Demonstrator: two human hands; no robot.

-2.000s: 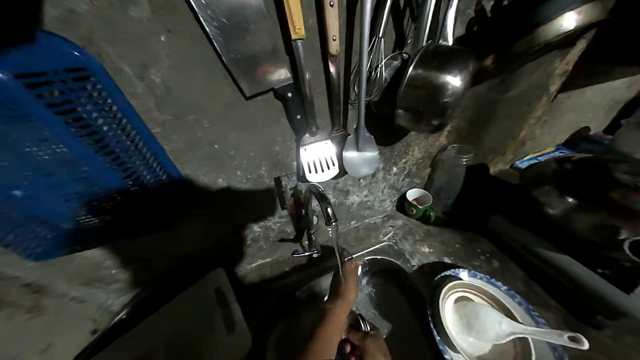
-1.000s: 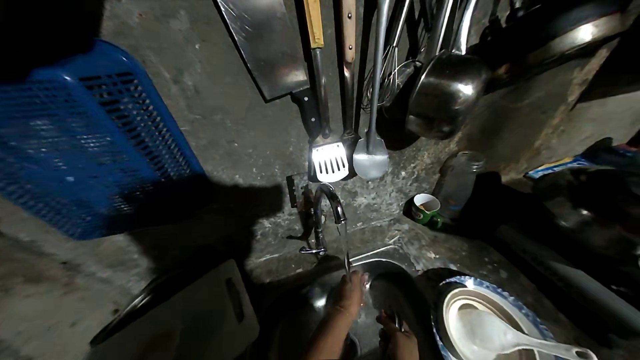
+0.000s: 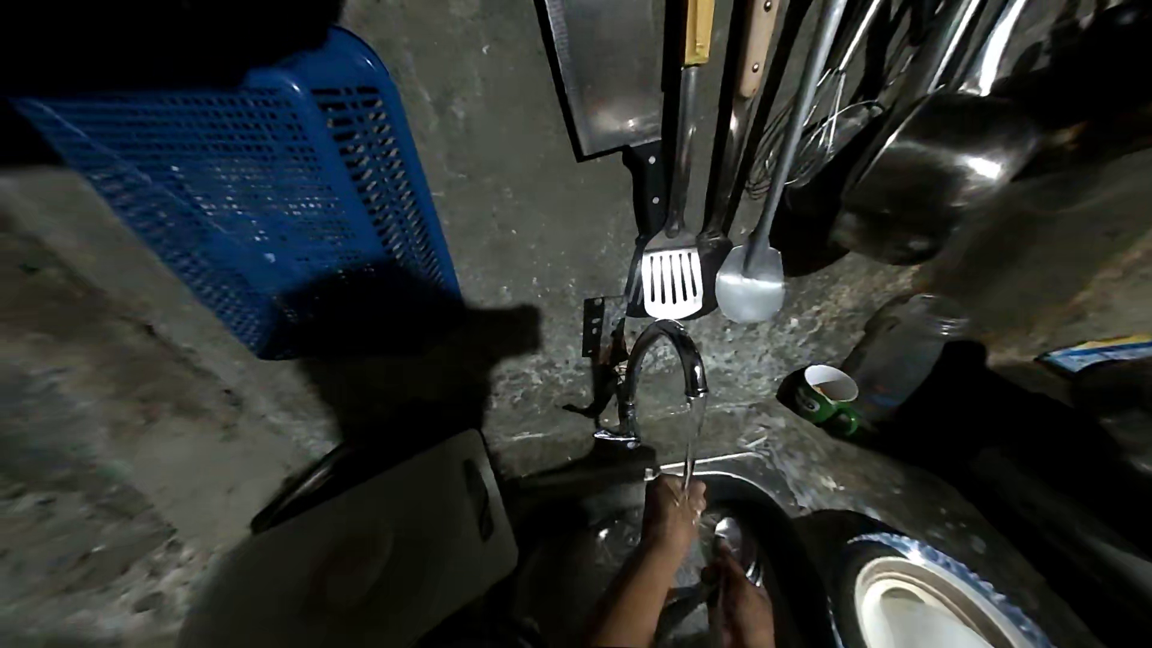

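Observation:
Water runs from a curved metal faucet [image 3: 668, 337] onto my left hand [image 3: 673, 508], which is closed under the stream over the sink [image 3: 765, 490]. What the left hand may hold is too small to make out. Beside it on the right and a little lower, my right hand [image 3: 745, 605] grips a shiny metal spoon or ladle [image 3: 733, 538], its rounded end up. Dim, wet, shiny shapes lie in the sink below both hands.
A cutting board [image 3: 378, 549] stands left of the sink, stacked bowls [image 3: 900, 585] right. Behind are a green mug [image 3: 823, 396] and a glass jar [image 3: 909, 351]. A cleaver [image 3: 612, 81], slotted turner [image 3: 672, 279], spatula [image 3: 751, 283] and ladle [image 3: 940, 180] hang above; a blue basket [image 3: 270, 189] hangs left.
My left hand, with fingers extended toward the stream one second ago, is now closed under it. The metal piece at my right hand shows more plainly. The view has shifted slightly.

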